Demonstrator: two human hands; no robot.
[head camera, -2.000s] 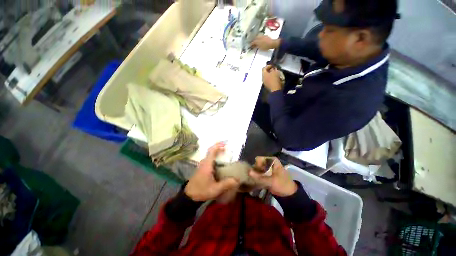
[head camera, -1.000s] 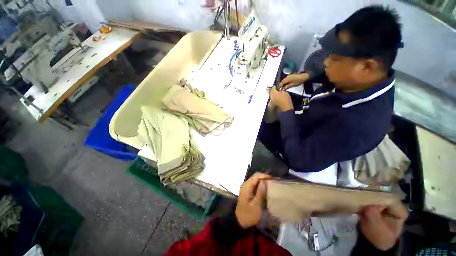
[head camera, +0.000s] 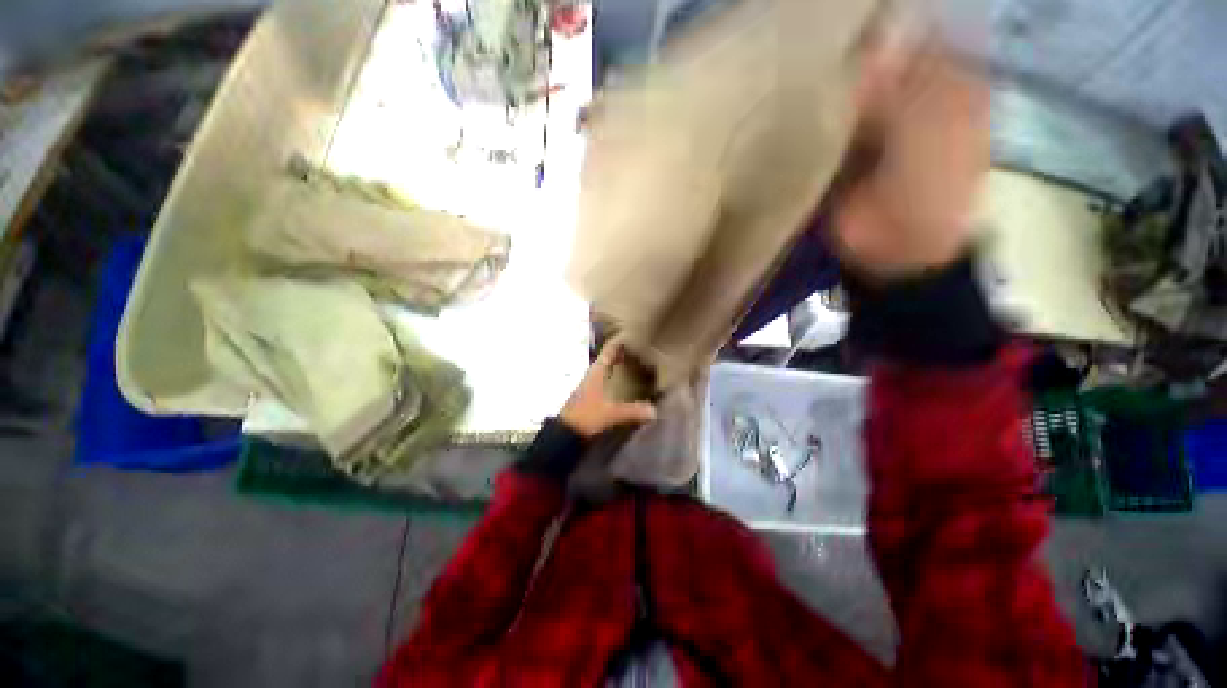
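A large khaki trouser panel (head camera: 700, 161) is stretched up and to the right between my two hands, in front of the neighbouring worker. My left hand (head camera: 608, 399) grips its lower end near my chest, where a paler greyish part hangs down. My right hand (head camera: 915, 155) is raised at the upper right, blurred, and holds the panel's upper right edge. The fingertips of my right hand are not clear.
A white machine table (head camera: 525, 323) bears stacked khaki-green panels (head camera: 316, 356) that reach into a cream trough (head camera: 182, 303). A sewing machine (head camera: 491, 47) stands at the back. A white tub (head camera: 841, 470) with metal parts is on the floor, with a green crate (head camera: 1144, 457) right of it.
The khaki cloth has gone from a strip held low to a large panel pulled upward. My right hand has risen; my left hand is closer to my chest. The view has turned right.
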